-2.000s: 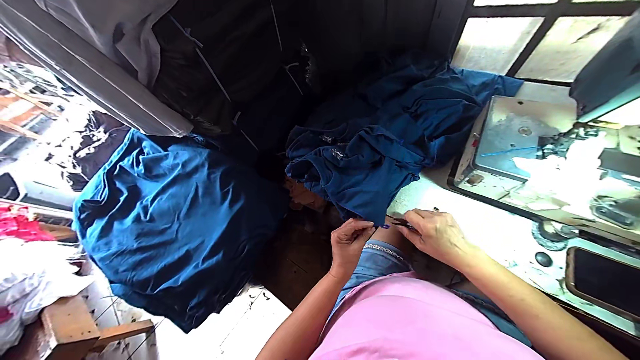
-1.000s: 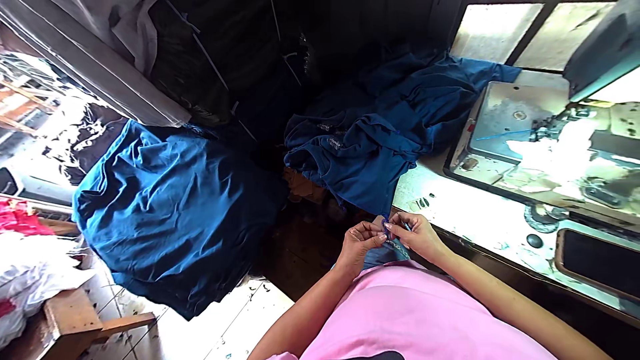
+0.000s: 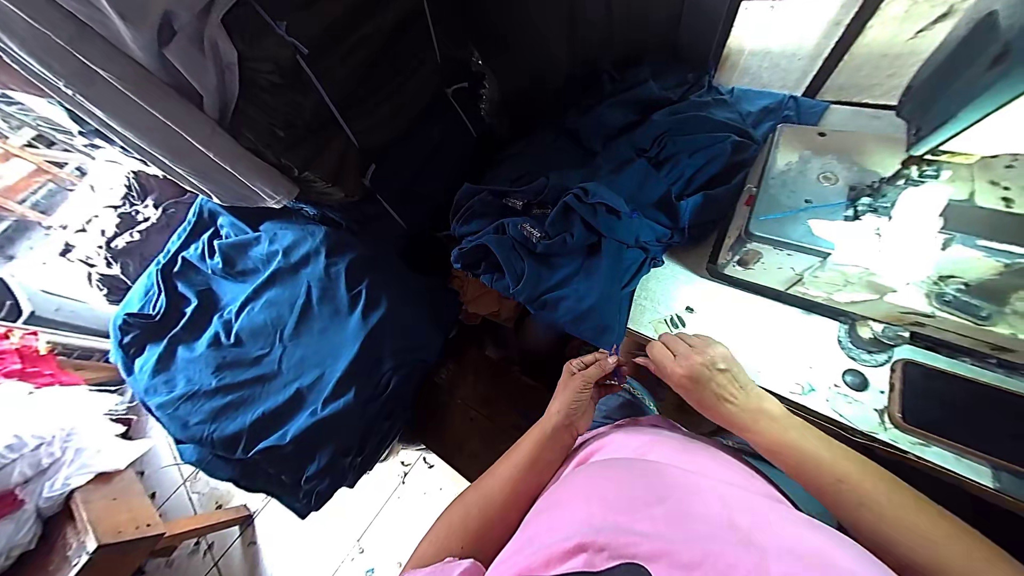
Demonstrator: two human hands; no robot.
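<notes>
My left hand [image 3: 588, 384] pinches a small purple-blue item [image 3: 615, 360] between thumb and fingers, above my lap; too little of it shows to tell what it is. My right hand [image 3: 698, 370] hovers just to its right with curled fingers, apart from the left. Whether something thin is between its fingertips cannot be made out. Directly beyond my hands, blue garments [image 3: 576, 264] with small printed marks at their necks hang over the table's edge. A patterned band [image 3: 640, 396] lies beneath my fingers.
On the white table [image 3: 680, 300] at right are a sewing machine [image 3: 888, 232], partly washed out by glare, and a smartphone [image 3: 960, 412]. A large pile of blue fabric [image 3: 272, 344] stands at left, near a wooden stool or bench [image 3: 120, 512]. Gray cloth [image 3: 160, 112] hangs at upper left.
One second ago my hands were together at the small item; now the right hand is apart from the left, off to the right. The dark tool seen at my right fingers two seconds ago is not discernible now.
</notes>
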